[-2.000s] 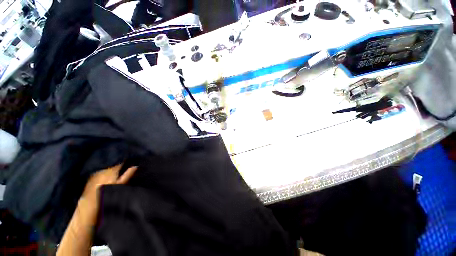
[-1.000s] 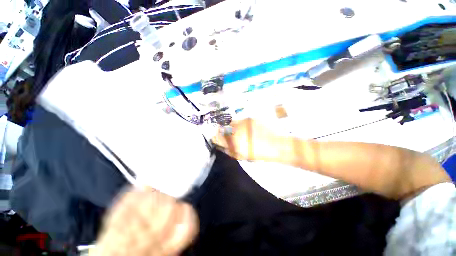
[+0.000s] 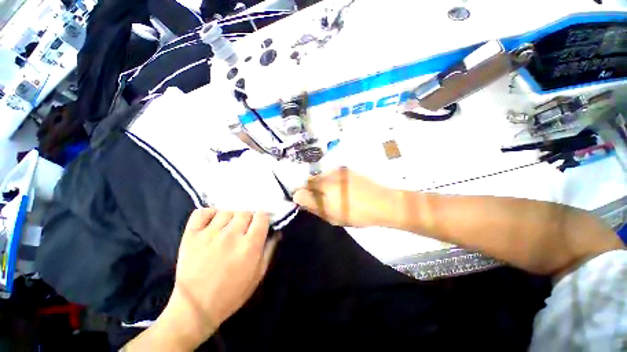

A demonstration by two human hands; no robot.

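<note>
A large black garment [image 3: 124, 220] covers the left of the table and the front edge, with a broad white lining panel [image 3: 237, 182] on top and white trim along the black edges. My left hand [image 3: 223, 258] lies with its fingers on the edge of the white panel, pressing or holding it; the thumb is beside the black cloth. My right hand [image 3: 337, 197] pinches the garment's edge just in front of the needle area [image 3: 299, 152]. The needle itself cannot be made out. The sewing machine [image 3: 385, 79] is white with a blue stripe.
Black snips and small tools [image 3: 564, 148] lie right of the bed. A ruler strip [image 3: 447, 263] runs along the front edge. More black cloth with white trim [image 3: 172, 69] lies behind the machine head. Another work station [image 3: 58, 41] stands at upper left.
My right hand has come in from the right to the needle area. My left hand has moved from under the black cloth onto the white panel, which is now spread open.
</note>
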